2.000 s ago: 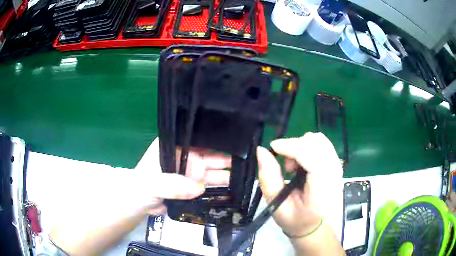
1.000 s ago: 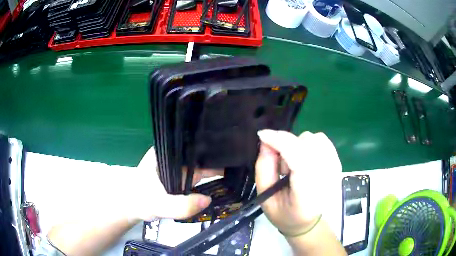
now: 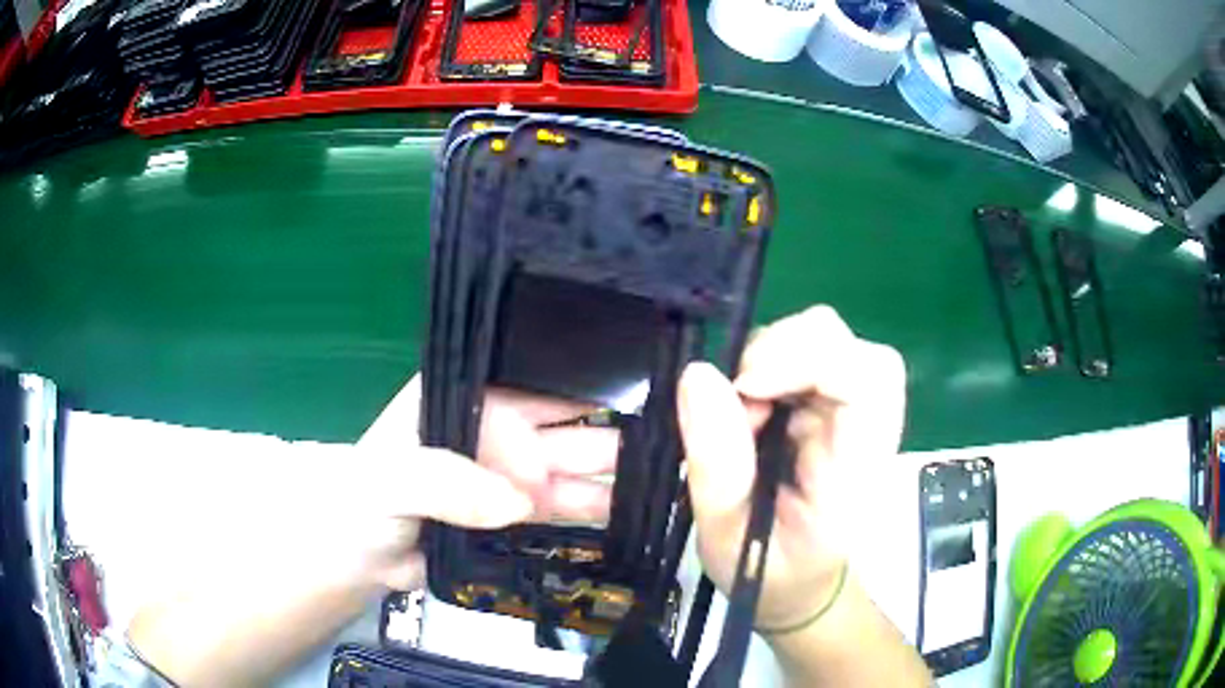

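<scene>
A fanned stack of black phone middle frames (image 3: 591, 229) with yellow spots is held upright in front of me, its cut-out windows overlapping. My left hand (image 3: 417, 504) is shut on the stack's lower left side, thumb in front and fingers showing through the window. My right hand (image 3: 793, 470) pinches the stack's right edge between thumb and forefinger. A dark narrow strip-like part (image 3: 755, 565), possibly a frame seen edge-on, also lies in the right hand and runs down from it. Its lower end is blurred.
Two frames (image 3: 1018, 289) lie on the green surface (image 3: 202, 282) at right. A single frame (image 3: 957, 565) lies on the white surface beside a green fan (image 3: 1095, 659). More frames (image 3: 443, 672) lie below my hands. A red tray (image 3: 403, 101) and tape rolls (image 3: 860, 40) are at the back.
The stack has tilted back to face me and its windows show again. The strip-like part has swung to a steeper angle. The two frames on the green surface have shifted left in view.
</scene>
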